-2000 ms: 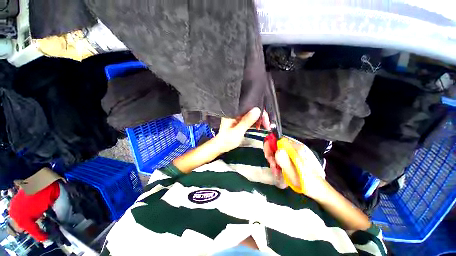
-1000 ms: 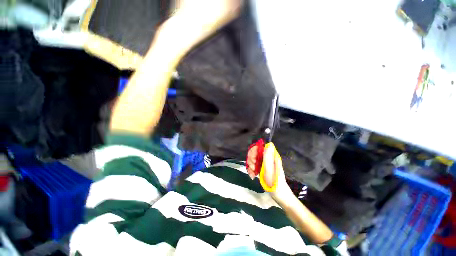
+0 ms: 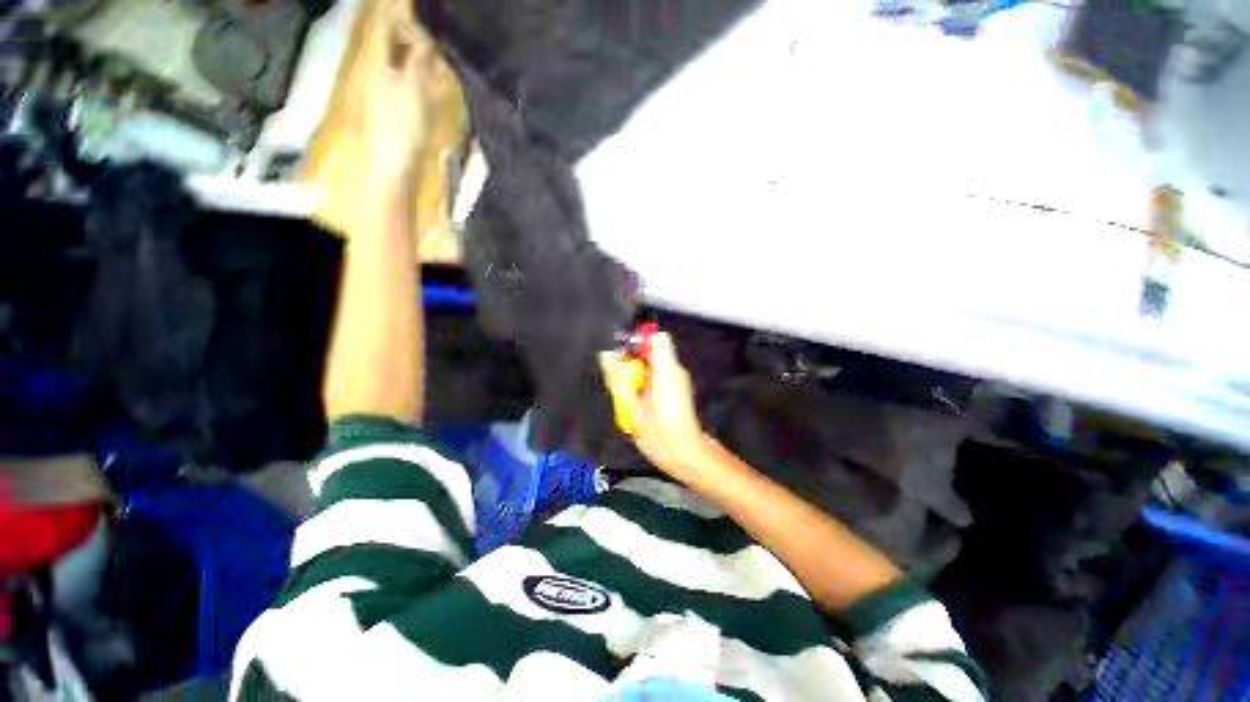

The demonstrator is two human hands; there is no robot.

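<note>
A dark grey-black garment piece (image 3: 548, 261) lies partly on the white table and hangs over its front edge. My right hand (image 3: 661, 398) holds the fabric scissors (image 3: 642, 359) by their red and yellow handles beside the hanging cloth. The blades are blurred or hidden. My left hand (image 3: 398, 85) is stretched far forward at the upper left, over the brown-patched part of the table, near the cloth's left edge. It is blurred, and whether it grips the cloth cannot be told.
The white table (image 3: 877, 206) bears a small tool (image 3: 1160, 254) at right and a dark cloth piece (image 3: 1117, 52) at the far right. Blue crates (image 3: 1179, 617) stand below right and left. Dark cloth (image 3: 850, 439) hangs under the table edge. A person's red sleeve (image 3: 48, 528) shows at far left.
My left hand has moved from the cloth's lower edge to the far upper left. The scissors have moved left and turned, and the cloth has shifted left. More of the white table shows.
</note>
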